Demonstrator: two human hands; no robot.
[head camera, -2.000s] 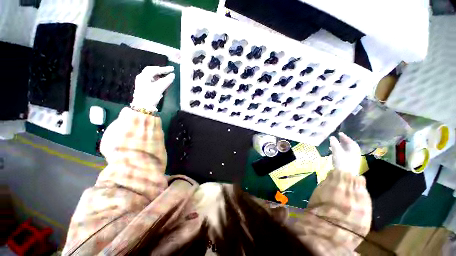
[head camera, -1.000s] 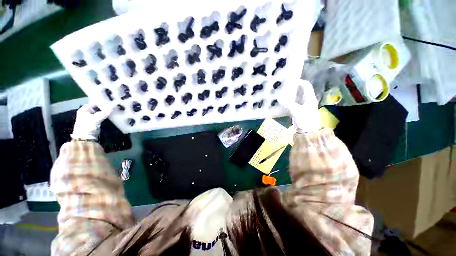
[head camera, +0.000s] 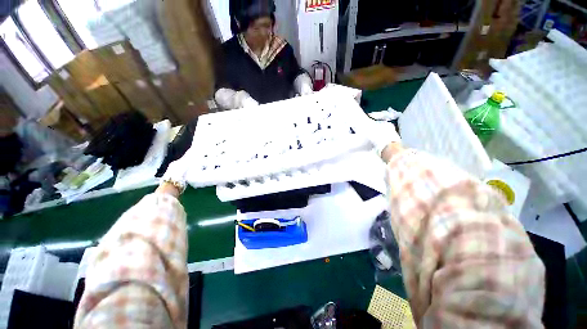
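Note:
A large white blister tray (head camera: 257, 144) with rows of small black pieces in its cavities is held out at arm's length, over another filled white tray (head camera: 283, 180). My left hand (head camera: 177, 172), in a white glove, grips its left end. My right hand (head camera: 381, 136), in a white glove, grips its right end; the fingers are partly lost against the white tray. A blue tape dispenser (head camera: 271, 234) stands on white sheeting in front of the trays.
A person (head camera: 262, 61) stands across the bench behind the tray. A green bottle (head camera: 486, 117) and white trays (head camera: 441, 125) are at the right. Black items (head camera: 122, 144) lie at the left. Yellow dotted paper (head camera: 392, 310) is at the near edge.
The filled tray has moved forward, away from my body, to the far side of the bench, still held by both hands. The view has tilted up, showing the person opposite.

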